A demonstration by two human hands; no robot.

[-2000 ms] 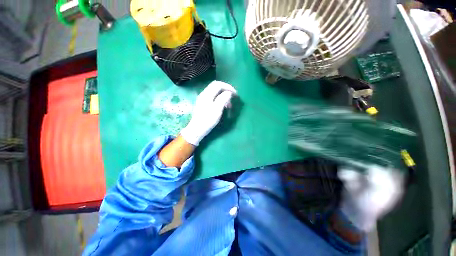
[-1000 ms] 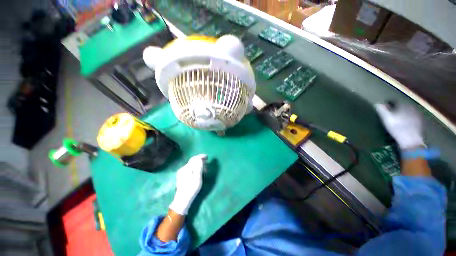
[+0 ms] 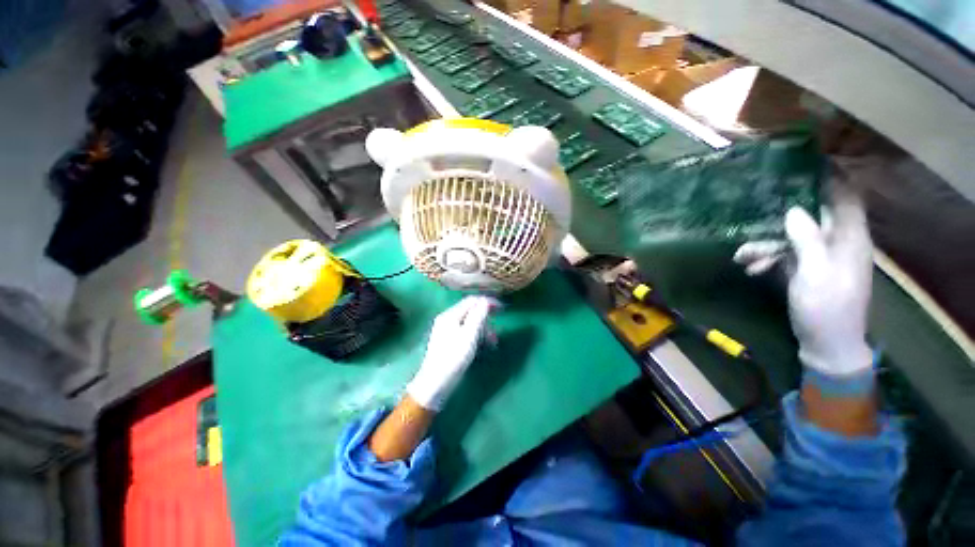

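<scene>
My right hand (image 3: 832, 283), in a white glove with a blue band at the cuff, holds a green circuit board (image 3: 722, 198) by its right end above the conveyor belt (image 3: 684, 280). The board is blurred. My left hand (image 3: 454, 347), in a white glove, is over the green mat (image 3: 513, 401), just below the desk fan, with fingers curled together. Whether it holds something thin cannot be told.
The desk fan (image 3: 476, 214) stands at the mat's back edge. Left of it are the yellow unit (image 3: 294, 280) and black square fan (image 3: 347, 321). The soldering iron (image 3: 684, 321) rests at its stand by the yellow sponge tray (image 3: 639, 324). A red-lined bin (image 3: 171, 470) is at left.
My right hand, over the belt at the far right a second ago, is now further forward and left with a board in it. My left hand shows slightly higher and further right, near the fan.
</scene>
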